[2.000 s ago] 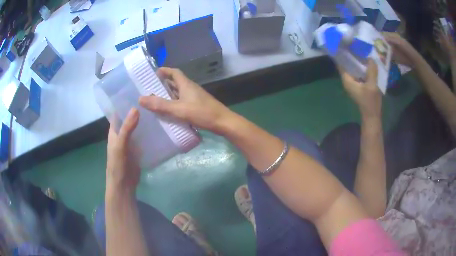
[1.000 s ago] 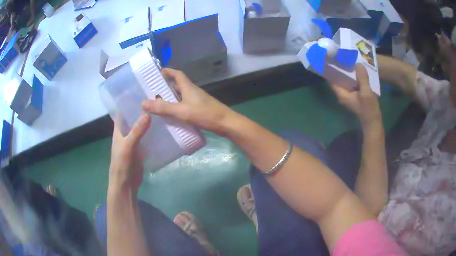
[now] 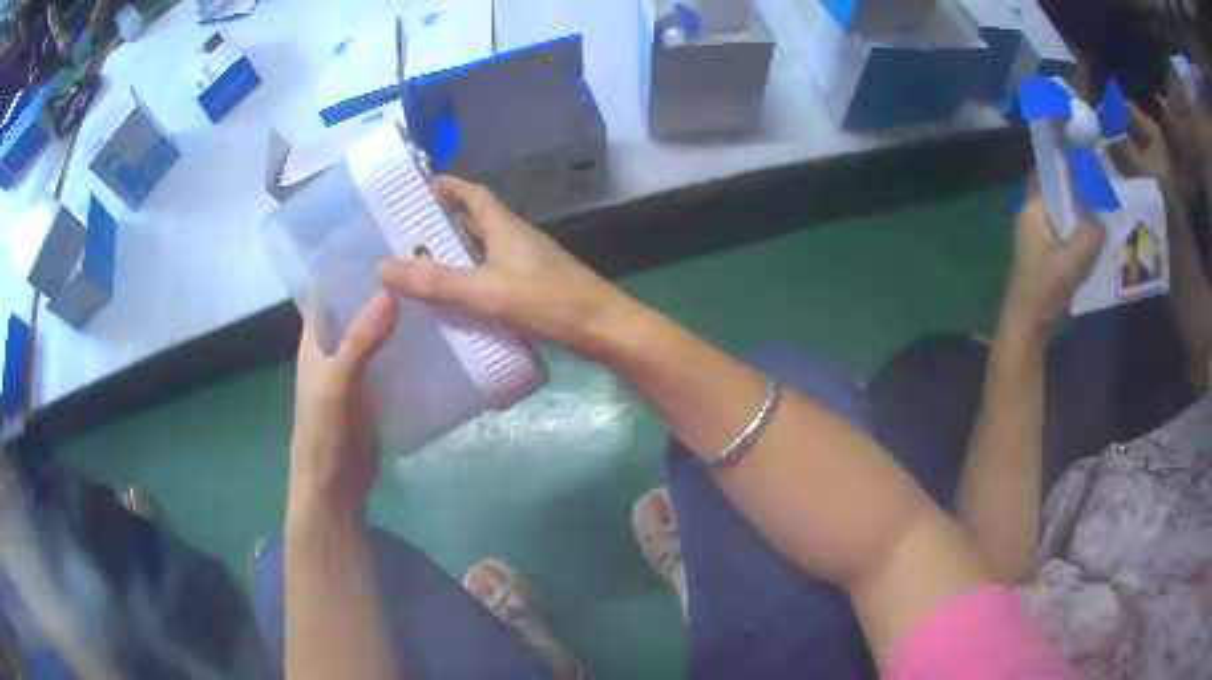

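A translucent, boxy housing (image 3: 419, 379) with a white ribbed cover (image 3: 432, 253) along its upper right side is held tilted over the floor, in front of the table edge. My left hand (image 3: 339, 385) grips the clear housing from below, with the thumb on its face. My right hand (image 3: 499, 266) holds the ribbed cover, its thumb on the ribs near a small dark spot and its fingers behind the cover. The far side of the unit is hidden.
An open carton (image 3: 512, 120) stands behind the unit on the white table (image 3: 213, 266). More blue-and-white cartons (image 3: 711, 80) stand along the table. At the right, a neighbour's hand (image 3: 1050, 253) holds a white unit with a blue fan (image 3: 1083, 126) and picture insert. The floor (image 3: 744, 292) is green.
The unit in my hands has shifted slightly to the right since the first frame and stays gripped the same way. The neighbour's fan unit has moved to the right and turned.
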